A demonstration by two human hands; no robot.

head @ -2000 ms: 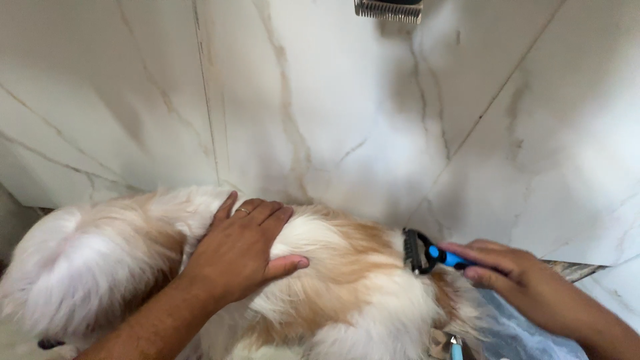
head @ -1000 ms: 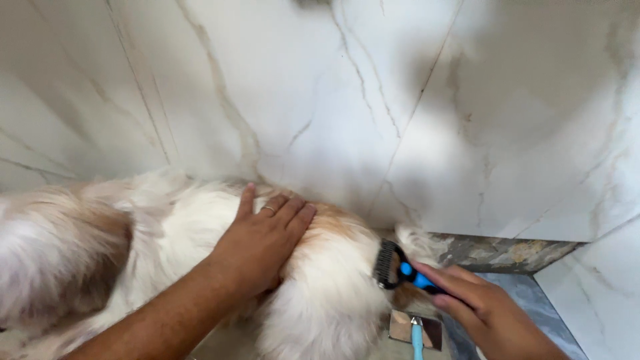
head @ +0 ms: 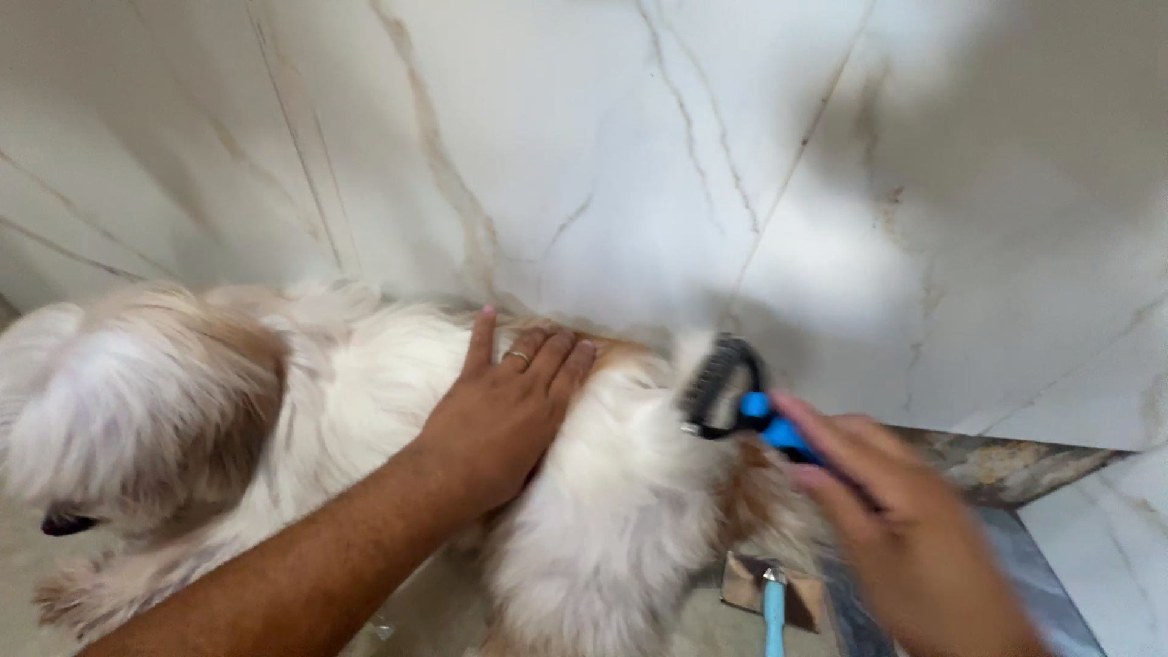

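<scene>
A long-haired white and tan dog [head: 365, 365] lies along a marble-patterned wall, its head at the left with the dark nose low. My left hand [head: 511, 411], with a ring on one finger, rests flat on the dog's back, fingers spread. In my right hand [head: 867, 484], somewhat blurred, is the blue and black handle of a dematting rake [head: 725, 388]. The rake's toothed head is at the fur of the dog's rump, with a pale tuft beside the teeth. Part of my right hand's grip is hidden behind its back.
A slicker brush [head: 774, 602] with a light blue handle lies on the beige surface below the dog's rear. The marble-look wall [head: 584, 164] rises right behind the dog. A stone-patterned strip [head: 1004, 465] and a grey-blue floor area are at the right.
The slicker brush shows more fully than two seconds ago. My left hand has slid along the dog's back toward its rump. The rake stays in my right hand. The view has shifted right.
</scene>
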